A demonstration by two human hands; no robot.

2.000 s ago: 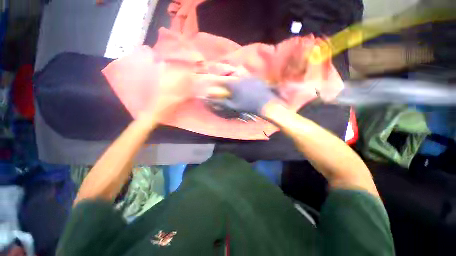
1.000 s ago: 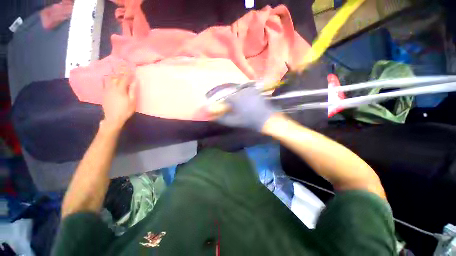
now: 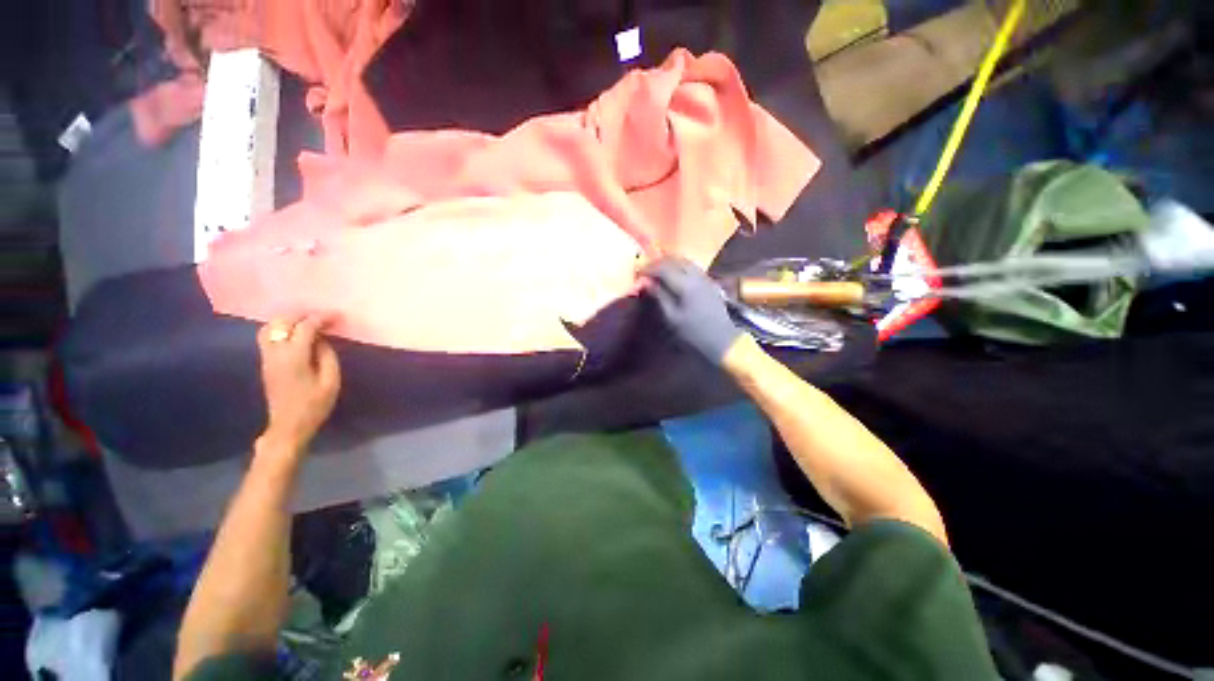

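A coral-pink garment [image 3: 439,273] lies spread over the dark padded pressing arm [image 3: 160,359], its upper part bunched toward the right. My left hand [image 3: 300,373], bare, pinches the garment's lower left edge. My right hand [image 3: 692,306], in a grey glove, pinches the garment's right edge near a notch. The steam iron [image 3: 799,299], with a tan wooden handle, is parked just right of my right hand, untouched, beside a red-and-white piece [image 3: 905,275].
A long white bar [image 3: 233,153] lies upper left, near more coral cloth [image 3: 286,33]. Dark cloth with a white label [image 3: 628,45] is behind. A yellow strap [image 3: 972,113] and whitish hoses [image 3: 1038,274] run from the iron area. Green cloth [image 3: 1058,246] lies right.
My right hand has let go of the iron, which now sits to the right, and has taken the garment's right edge. My left hand has moved down to the garment's lower edge.
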